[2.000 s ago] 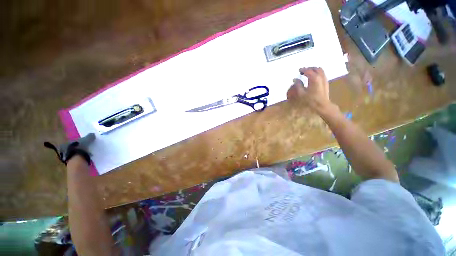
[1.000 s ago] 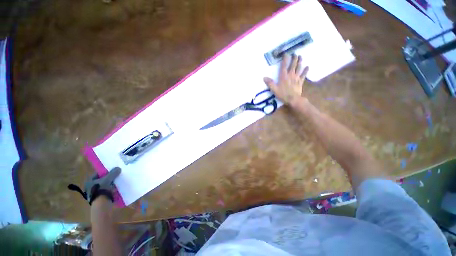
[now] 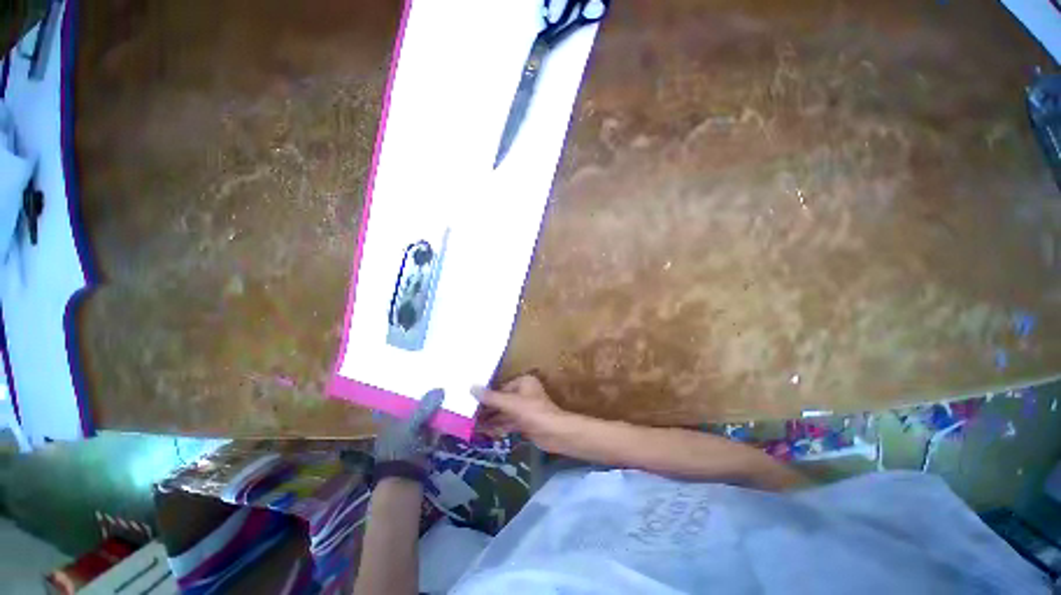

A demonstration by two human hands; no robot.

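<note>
The fabric lay (image 3: 465, 209), white paper on top with a pink edge, lies lengthwise away from me, its near end at the table's front edge. My left hand (image 3: 407, 439), in a grey mesh glove, grips the pink near end, thumb on top, fingers hidden. My bare right hand (image 3: 520, 409) holds the near right corner between thumb and fingers. A metal lay weight (image 3: 415, 288) rests on the paper near this end. Fabric shears (image 3: 533, 76) lie farther up, blades pointing toward me, handles cut by the top edge.
The brown table (image 3: 745, 233) extends both sides. Another white lay (image 3: 41, 244) with a dark edge lies at the left. A grey metal part (image 3: 1045, 116) shows at the right rim. Cloth bundles (image 3: 244, 511) and scraps sit below the table edge.
The lay has turned from slanting to nearly lengthwise, its near end at the table edge. My right hand has moved from beside the far weight to the near corner. The view has shifted left.
</note>
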